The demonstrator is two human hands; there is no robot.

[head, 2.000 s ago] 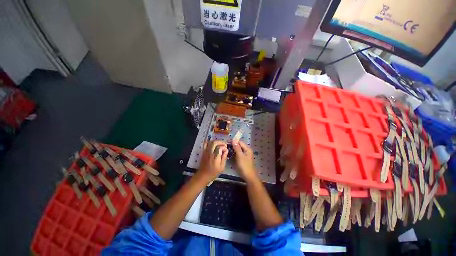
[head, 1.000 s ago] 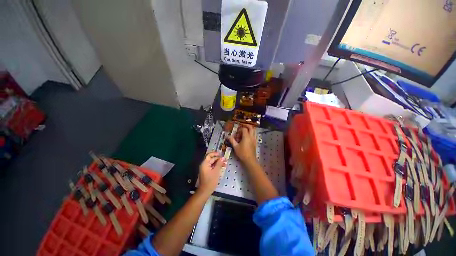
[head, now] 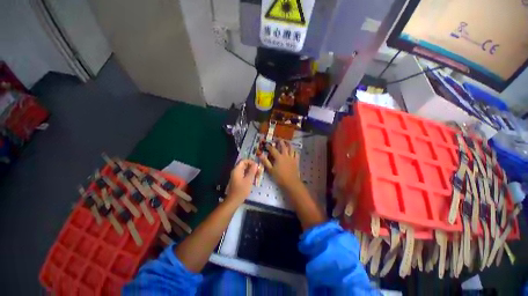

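Note:
A watch lies at the marking fixture on the perforated plate point(head: 310, 165), one pale strap end point(head: 271, 129) pointing to the back and the other towards me. Its dark head point(head: 267, 148) is partly covered by my right fingers. My right hand point(head: 282, 163) rests over the head with its fingers spread. My left hand point(head: 244, 176) pinches the near strap end between thumb and finger. The fixture is mostly hidden under the watch and hand.
A red tray point(head: 87, 254) with several watches is at left, beside a paper slip point(head: 182, 171). A tall stack of red trays point(head: 389, 199) stands at right. A white bottle point(head: 264, 93), spare fixtures point(head: 285, 119) and the laser head are behind. A keyboard point(head: 269, 234) is in front.
The watch has gone from between both hands near the plate's front to the fixture. My right hand has moved forward, and its fingers now spread over the watch head.

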